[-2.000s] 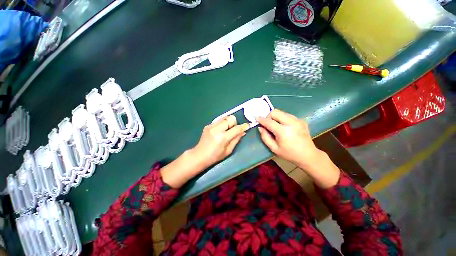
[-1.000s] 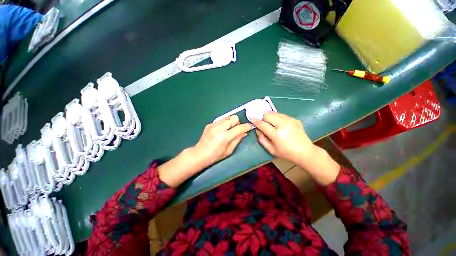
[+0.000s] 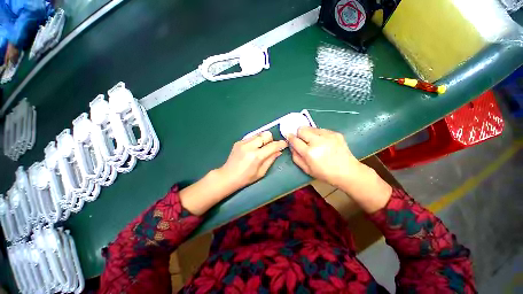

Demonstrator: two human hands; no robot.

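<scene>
A white plastic frame (image 3: 293, 123) with a round disc section lies at the bench's near edge between my hands. My left hand (image 3: 252, 156) grips its loop end and covers much of it. My right hand (image 3: 321, 151) has its fingertips on the frame's lower side beside the disc. Whether the fingers pinch a thin strip is too small to tell. A single thin strip (image 3: 335, 111) lies just beyond the frame's disc end. A bundle of pale strips (image 3: 344, 73) lies farther back on the right.
Another white frame (image 3: 236, 63) lies on the pale stripe. Stacked frames (image 3: 86, 150) fill the left. A screwdriver (image 3: 414, 84), black fan (image 3: 351, 16) and yellow block in clear plastic (image 3: 438, 37) are at the right. A red stool (image 3: 473, 123) stands below. Another person's blue sleeve (image 3: 23, 23) shows top left.
My right fingertips have shifted slightly left along the frame's lower side. My left hand and the frame have stayed nearly still. The other person's hand now shows at the top left.
</scene>
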